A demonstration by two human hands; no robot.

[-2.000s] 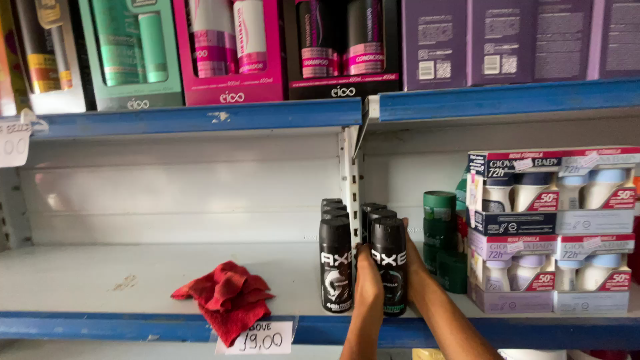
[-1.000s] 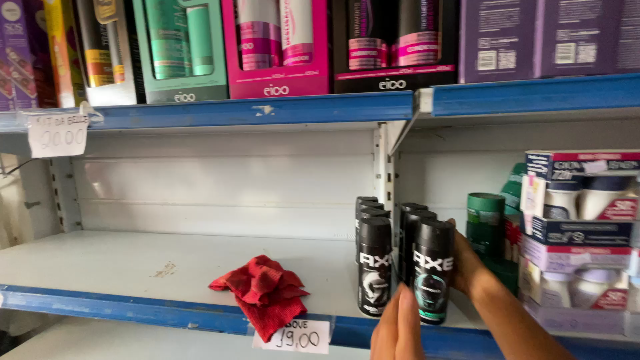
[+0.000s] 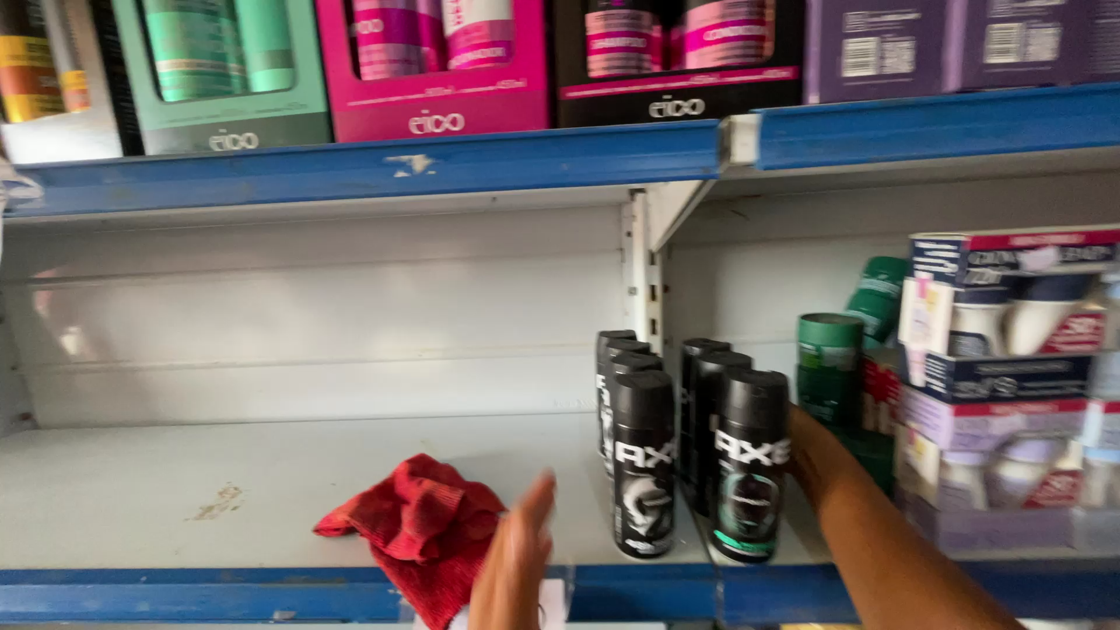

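Two rows of black AXE spray cans stand on the lower shelf. My right hand (image 3: 801,446) is at the right side of the front can of the right row (image 3: 751,468), its fingers mostly hidden behind the can, so its grip does not show. The front can of the left row (image 3: 644,464) stands just to the left. My left hand (image 3: 522,542), blurred, is raised near the shelf edge with nothing in it, between the cans and a crumpled red cloth (image 3: 429,516) that hangs partly over the edge.
Green containers (image 3: 829,367) and stacked boxed roll-on deodorants (image 3: 1006,394) stand to the right. Above, boxed hair products (image 3: 437,96) line the upper shelf (image 3: 525,166). A metal upright (image 3: 647,271) rises behind the cans. A price card hangs partly hidden below the cloth.
My left hand has moved left, away from the front can of the right row, towards the red cloth. My right hand remains beside that can.
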